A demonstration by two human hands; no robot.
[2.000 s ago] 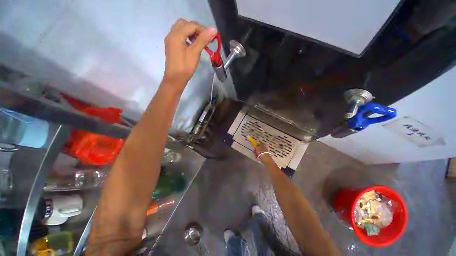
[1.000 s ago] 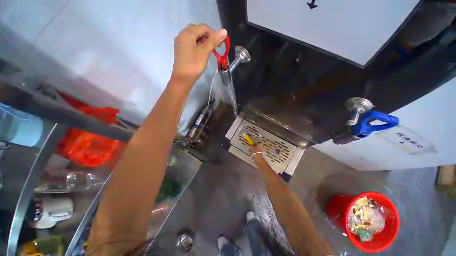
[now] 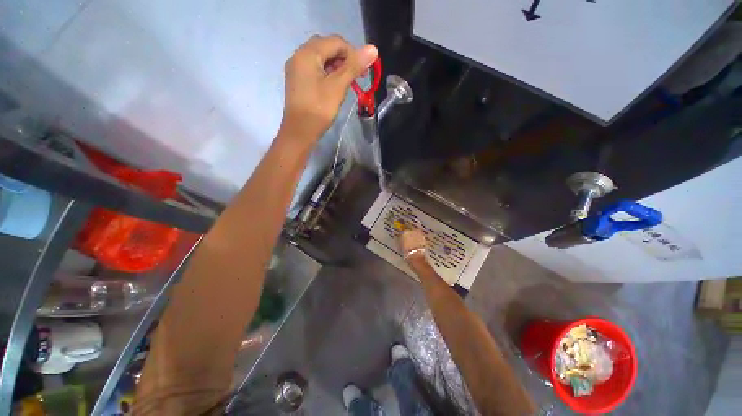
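Note:
My left hand (image 3: 321, 85) is raised at the upper centre, thumb and fingers closed on the red loop lever (image 3: 368, 85) of the metal tap. A thin clear stream of water (image 3: 378, 162) runs down from this tap. My right hand (image 3: 412, 241) is low over the pale slotted drip tray (image 3: 378, 213), with a small yellow item (image 3: 399, 225) at its fingertips. The item is mostly hidden by the hand and too small to make out; a cup cannot be made out.
The black dispenser (image 3: 488, 122) also has a blue-handled tap (image 3: 622, 218) to the right. A red bucket of pale waste (image 3: 625, 370) stands on the floor at right. A rack (image 3: 61, 268) at left holds bottles and a red plastic bag (image 3: 134, 244). A round metal object (image 3: 290, 392) is at bottom.
The view has shifted slightly. My left hand still holds the red lever. My right hand has moved a little left over the tray, and less of the yellow item shows. The stream still runs.

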